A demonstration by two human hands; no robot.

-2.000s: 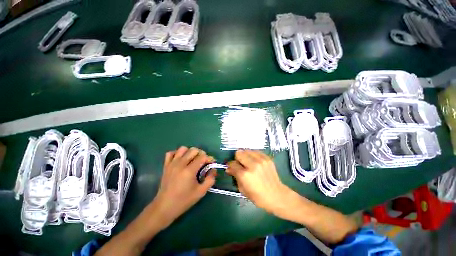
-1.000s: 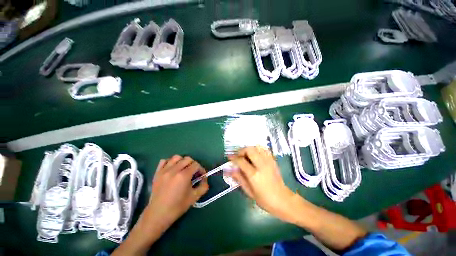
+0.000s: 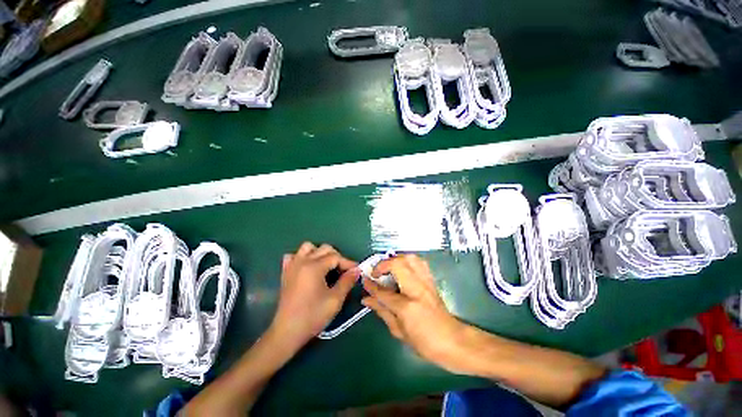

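A white plastic frame (image 3: 348,324) lies between my two hands at the middle, its round end mostly hidden by my right fingers. My left hand (image 3: 313,287) pinches near the frame's upper edge, fingertips close to my right ones. My right hand (image 3: 416,307) holds the frame's round end. Whether a thin pin is between the fingertips cannot be told. The glittering pile of thin pins (image 3: 408,217) lies just beyond my hands, with a crinkled clear bag (image 3: 461,220) at its right.
A heap of frames (image 3: 148,318) lies left, two overlapping rows (image 3: 564,262) right of the pins, thick stacks (image 3: 669,244) far right. A white strip (image 3: 268,186) crosses behind; more frames (image 3: 450,73) lie on the belt. A cardboard box (image 3: 18,265) is at left, a red stool (image 3: 687,346) lower right.
My hands have come together, the left moving right toward the frame's round end. The frames on the belt have shifted left over the last second.
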